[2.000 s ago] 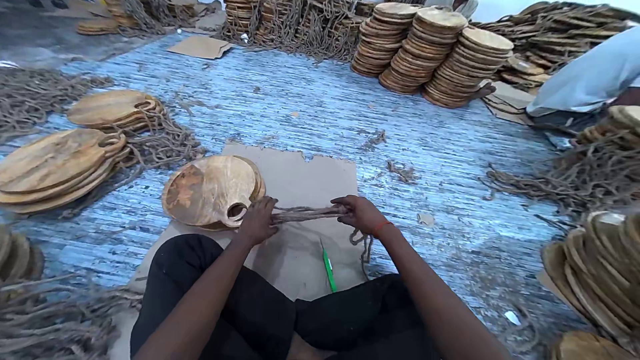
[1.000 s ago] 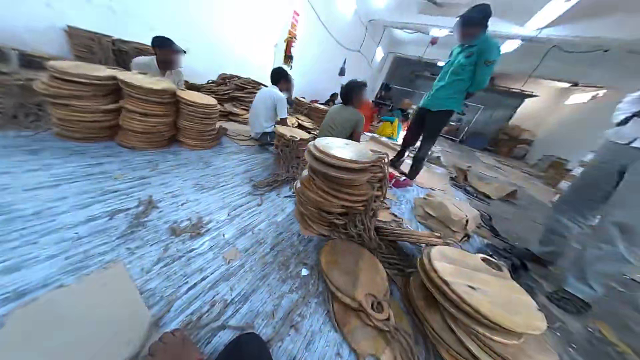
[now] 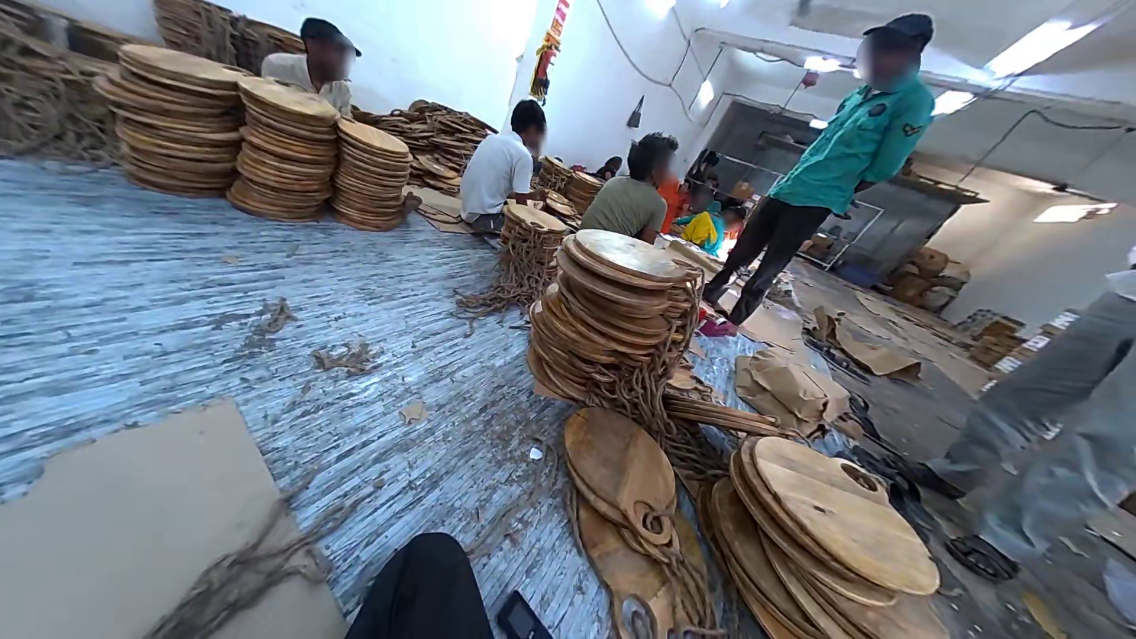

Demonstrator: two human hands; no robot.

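Observation:
Neither my left hand nor my right hand shows in the head view. My knee in black cloth rises at the bottom edge, beside a dark phone-like object (image 3: pixel 522 616) on the floor. Left of it lies a flat sheet of cardboard (image 3: pixel 151 524), with a blurred brown rope (image 3: pixel 240 577) over its lower part. To the right of my knee, a round wooden board (image 3: pixel 619 461) has rope tied through its hole and rests on more boards. Further right is a leaning stack of round wooden boards (image 3: pixel 843 515), the top one with an oval hole.
A tall stack of roped boards (image 3: pixel 621 311) stands in the middle. Three board stacks (image 3: pixel 288 151) stand at the back left. Several people sit beyond; a person in a green shirt (image 3: pixel 856 151) stands, and another person's grey-clad legs (image 3: pixel 1047 408) are at the right. Crumpled brown paper (image 3: pixel 790 390) lies on the floor.
The view has swung far to the right and up. Two seconds ago both my hands held a rope over the cardboard beside a round board; now they are out of sight.

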